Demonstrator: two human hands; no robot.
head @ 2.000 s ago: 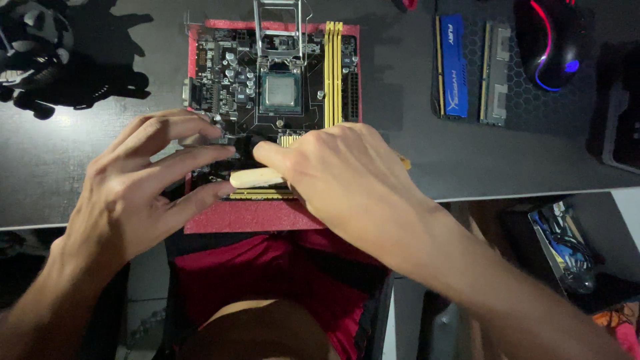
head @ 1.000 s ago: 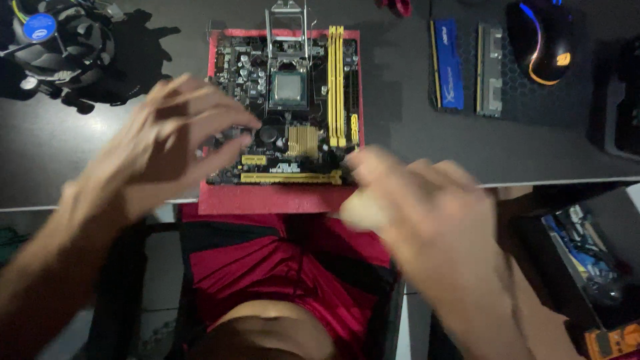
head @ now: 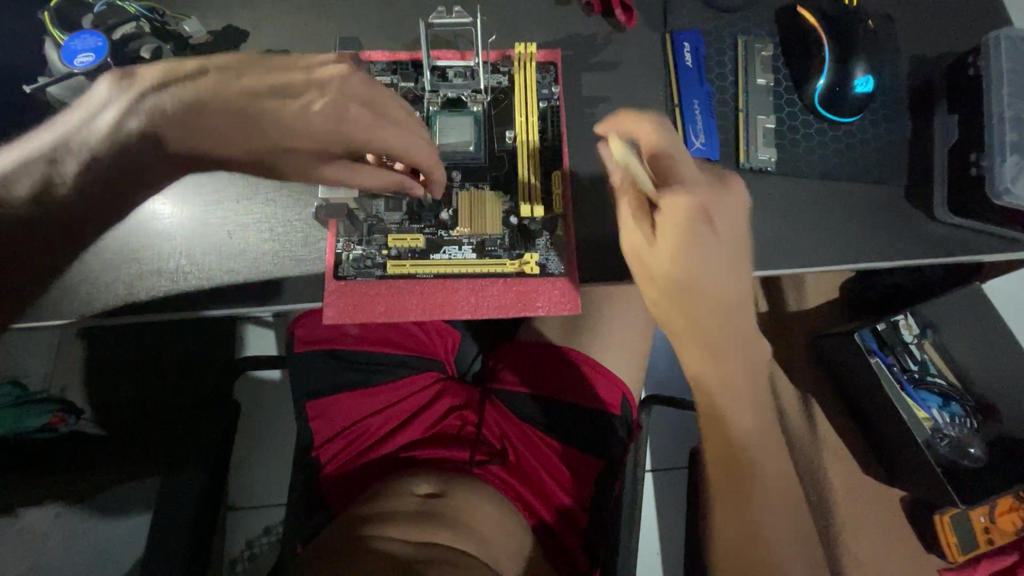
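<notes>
An ASUS motherboard [head: 408,216] lies on a red foam sheet [head: 448,300] at the table's front edge. Its processor [head: 458,132] sits in the socket, and the metal retention frame [head: 452,48] stands raised behind it. My left hand [head: 320,120] reaches over the board's left part, fingertips down just left of the gold heatsink [head: 480,212]; whether they pinch anything is hidden. Right of the board, above the table, my right hand [head: 688,208] holds a pale, slim handle-like object [head: 632,166], blurred. Yellow memory slots [head: 528,128] run along the board's right side.
An Intel processor cooler [head: 84,52] sits at the back left. On the right lie a blue HyperX memory module [head: 698,96], a second module [head: 756,104], a lit mouse [head: 840,68] and a clear-lidded box [head: 1000,120]. Below right are a box of cables [head: 920,376] and an orange multimeter [head: 980,524].
My right hand has left the board's lower part with the pale object and is now raised to its right. My left hand has moved over the board, left of the heatsink.
</notes>
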